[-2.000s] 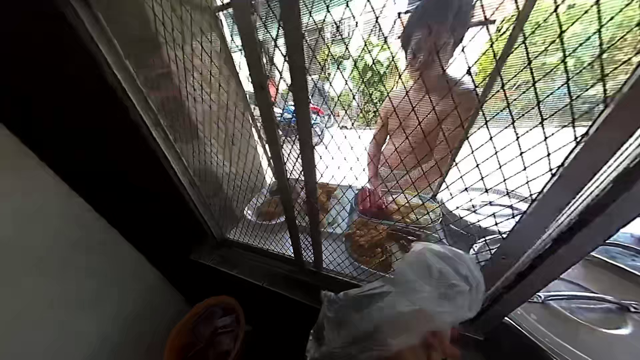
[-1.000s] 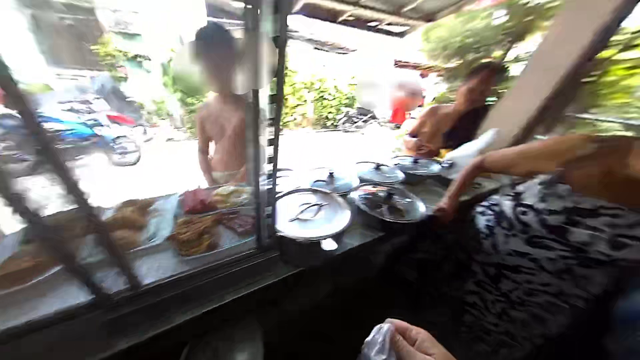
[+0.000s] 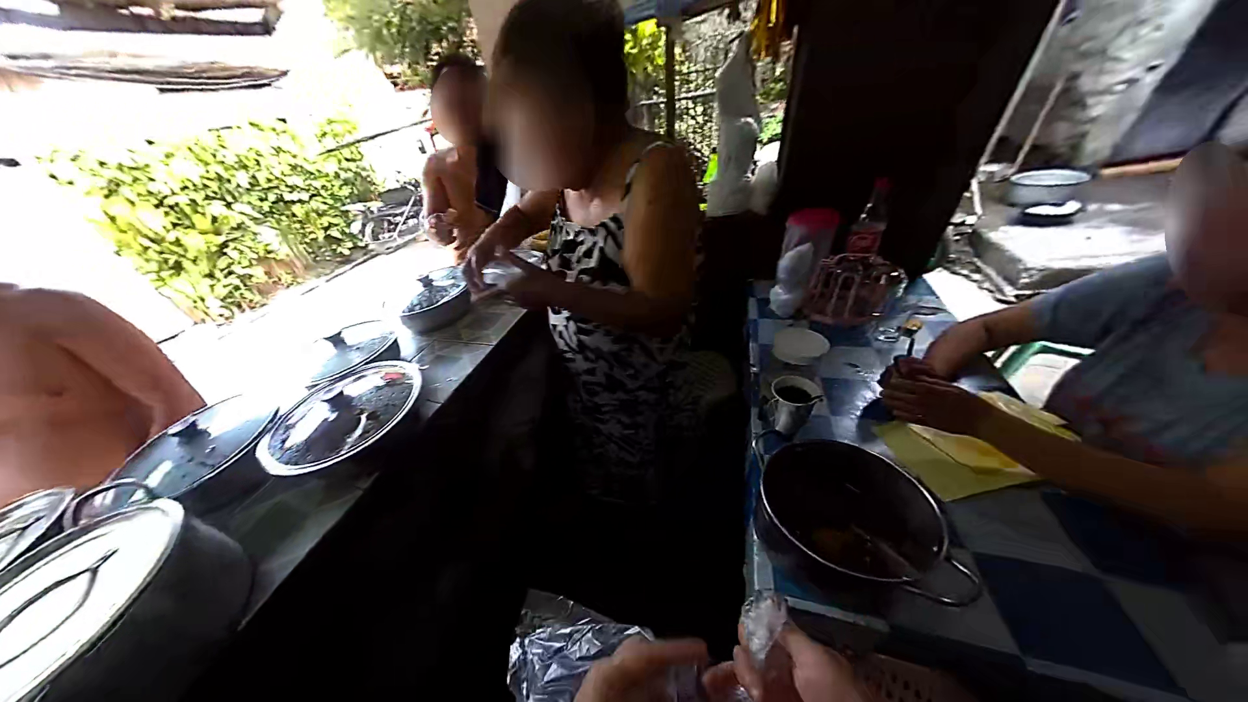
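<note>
At the bottom edge of the head view, my right hand (image 3: 809, 665) pinches the gathered top of a clear plastic bag (image 3: 763, 624). Just left of it is my left hand (image 3: 639, 673), fingers bent, low in the view; whether it grips part of the bag cannot be told. A crinkled, shiny plastic bag (image 3: 565, 643) lies against or behind my left hand. A metal pot (image 3: 951, 517) with a utensil inside stands on the checkered table, just beyond my right hand.
Lidded pots (image 3: 341, 419) line the tiled counter (image 3: 292, 526) at left, where a person in a patterned dress (image 3: 604, 292) stands. Another person (image 3: 1121, 361) sits right of the table (image 3: 1072, 604). A metal cup (image 3: 792, 405), a white bowl (image 3: 799, 346) and a pink-lidded jar (image 3: 809, 239) stand there.
The view has swung right, from the mesh window to the counter and table. Earlier, a plastic bag covered much of one hand; now my right hand pinches bag plastic at its fingertips.
</note>
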